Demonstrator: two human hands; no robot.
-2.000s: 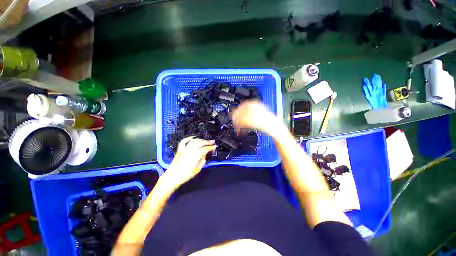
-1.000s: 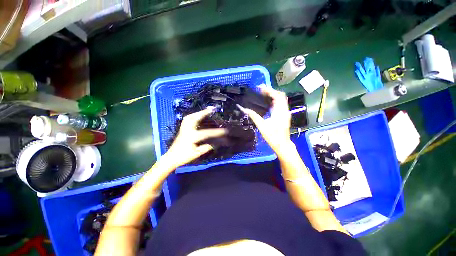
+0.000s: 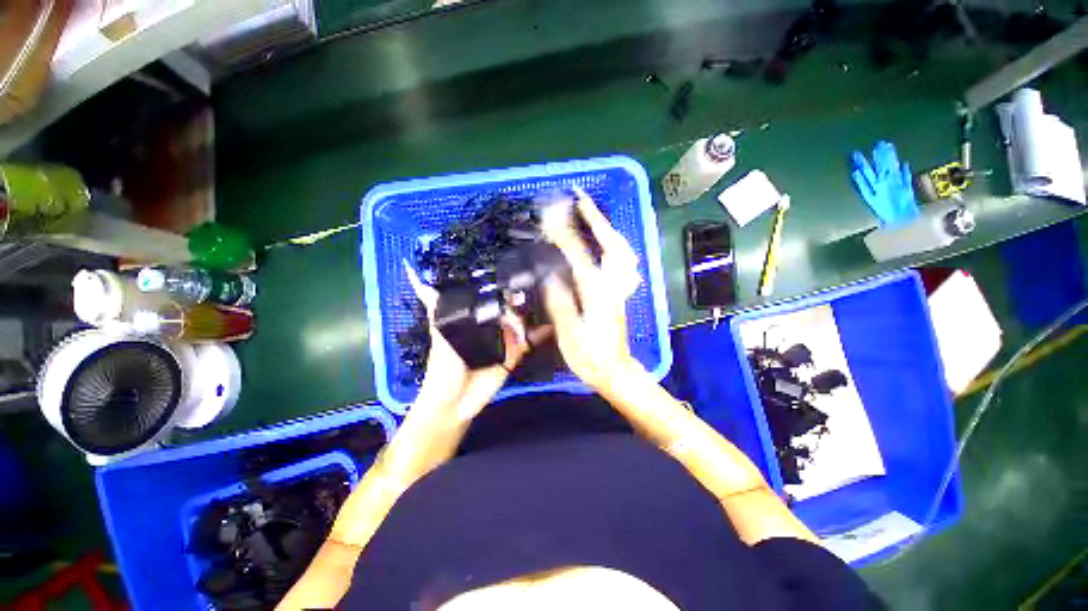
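Note:
A blue perforated basket in front of my body holds a tangled heap of black corded units. My left hand holds several black blocks in a row above the near part of the basket. My right hand is around more black blocks at the other end of the row, its fingers raised and blurred. The blocks hide part of the heap. The exact number of blocks cannot be told.
Right: a blue tote with a white sheet and black units; a phone, whitish bottle, white card, yellow stick and blue glove. Left: a blue tote holding a smaller bin of black units, and a white fan.
My hands were apart over the heap and have come together around black blocks, lifted nearer my body. My right hand has moved left, uncovering the phone.

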